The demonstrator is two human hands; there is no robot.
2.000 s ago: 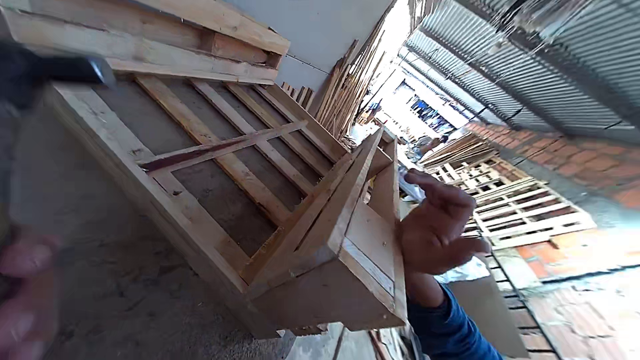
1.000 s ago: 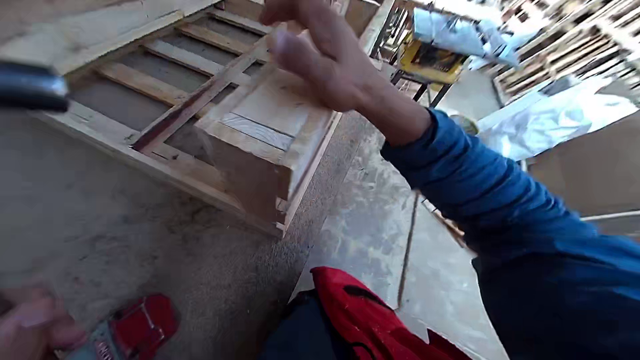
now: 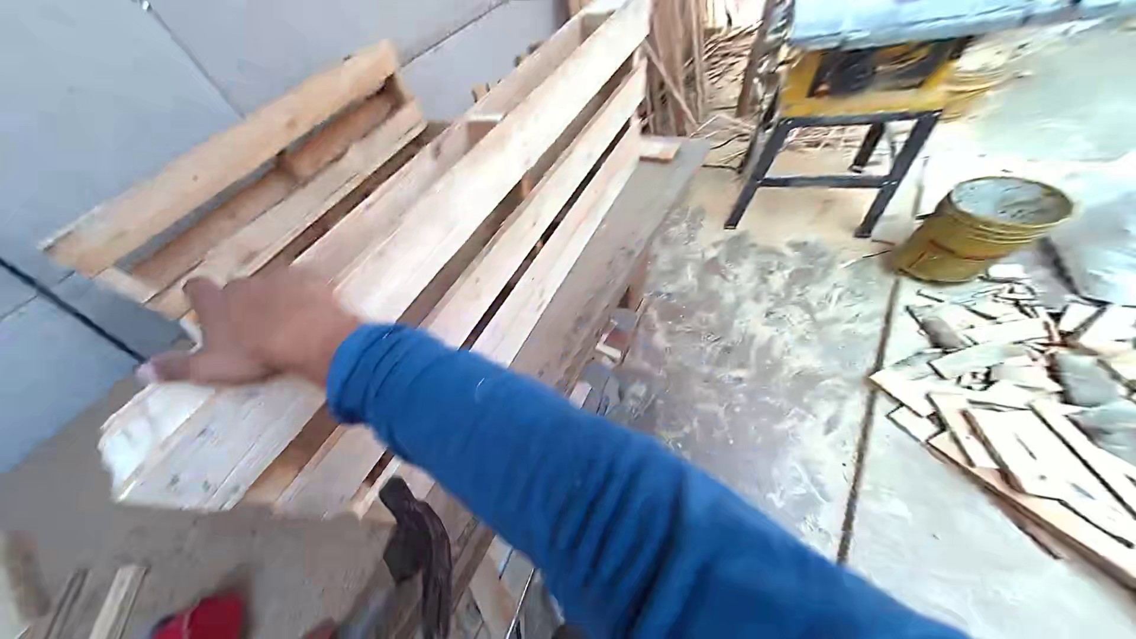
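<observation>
My right hand (image 3: 257, 328), in a blue sleeve, reaches across to the left with its fingers apart, over the near end of a slatted wooden pallet (image 3: 497, 213). The hand is blurred, and whether it touches the wood I cannot tell. Behind it, a second pallet-like wooden frame (image 3: 240, 177) leans near the grey wall. A dark curved object (image 3: 422, 541), perhaps a tool, is below the pallet's near end. My left hand does not show clearly.
A yellow machine (image 3: 861, 84) on a dark metal stand is at the back right, beside a yellow bucket (image 3: 985, 226). Wood offcuts (image 3: 1021, 399) lie on the floor at right. Thin wood strips (image 3: 679, 71) stand at the back. Something red (image 3: 209, 617) shows at the bottom left.
My right hand has moved left across the wood, from the boxed corner of a frame to the slatted pallet. My left hand has left the clear view, which has shifted a lot.
</observation>
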